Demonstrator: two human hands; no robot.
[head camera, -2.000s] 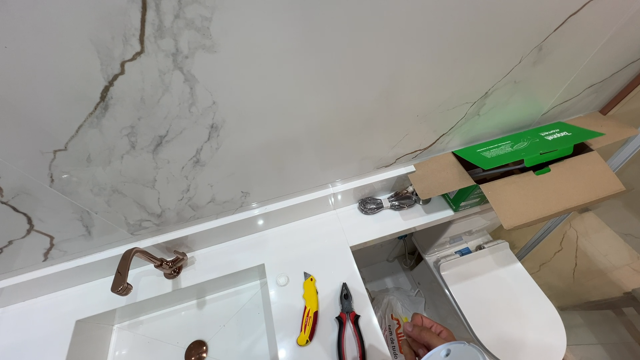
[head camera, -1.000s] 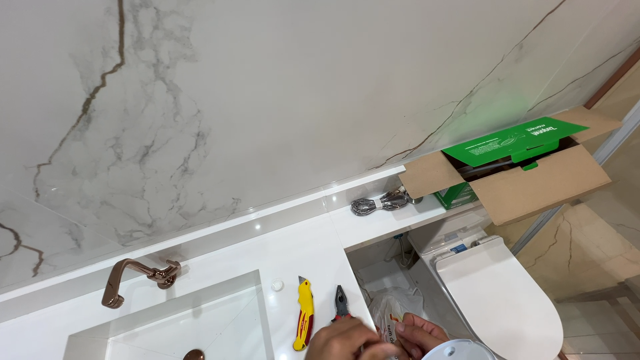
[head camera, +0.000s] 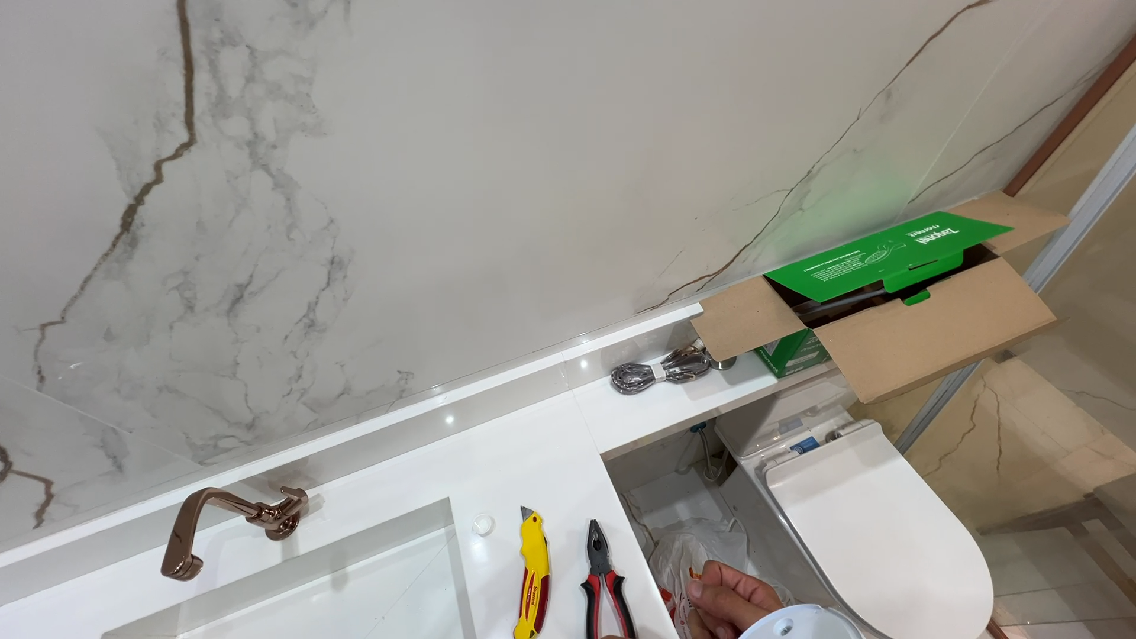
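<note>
At the bottom edge, right of centre, my right hand (head camera: 735, 596) has its fingertips pinched together. A white round plastic part (head camera: 799, 623) with a small hole lies against this hand, partly cut off by the frame. Whether something small is between the fingertips, I cannot tell. Only a fingertip of my left hand (head camera: 612, 636) shows, by the handles of the combination pliers (head camera: 601, 568) with red and black grips. Left of the pliers lies a yellow utility knife (head camera: 533, 572), its blade tip out. A small white round cap (head camera: 483, 524) sits beside the basin.
A copper-coloured faucet (head camera: 226, 510) stands behind the sink basin (head camera: 355, 586). A bundled hose or cable (head camera: 657, 371) and an open green cardboard box (head camera: 887, 266) rest on the narrow shelf. Below are a white toilet (head camera: 887, 524) and a plastic bag (head camera: 701, 550).
My left hand came in over the pliers' handles a second ago and has since dropped almost wholly out of view. My right hand remains with the white part.
</note>
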